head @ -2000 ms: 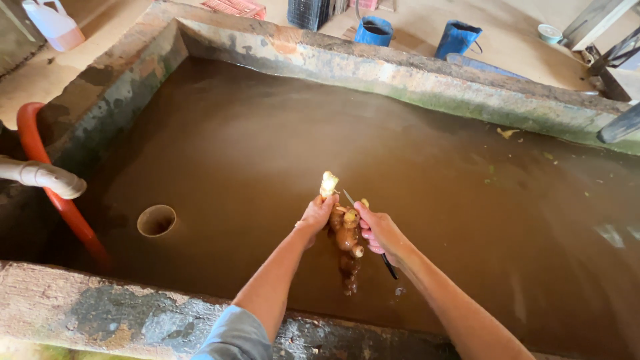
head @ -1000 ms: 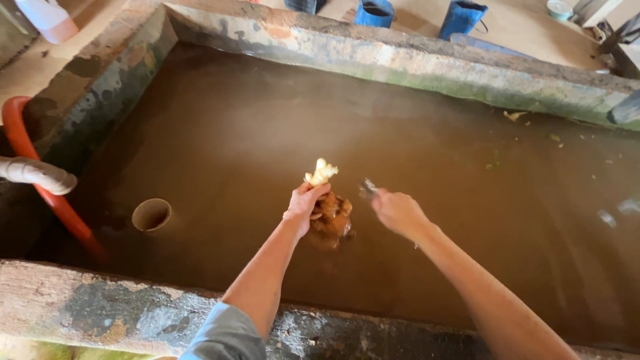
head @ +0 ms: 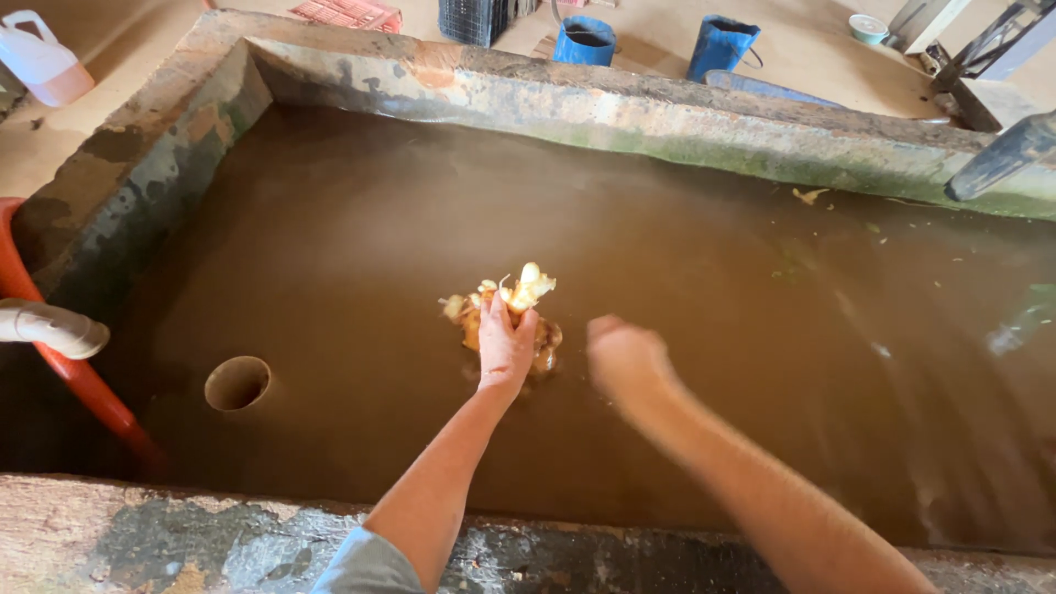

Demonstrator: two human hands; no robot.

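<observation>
My left hand grips a knobbly ginger-like root clump, pale at the top and browner lower down, partly dipped in muddy water. To its right, apart from the clump, my right hand is blurred above the water. Its fingers look curled, and whether a tool is in them is hidden by the blur. Brown water fills the concrete tank around both hands.
At the left, an upright pipe opening, a red hose and a pale pipe elbow. Beyond the far wall stand blue buckets and a crate. A dark pipe juts in at right. Plant scraps float near the far wall.
Two seconds ago my right hand was at the clump with a thin knife-like tool; it has since moved away to the right. My left hand has kept its hold on the clump.
</observation>
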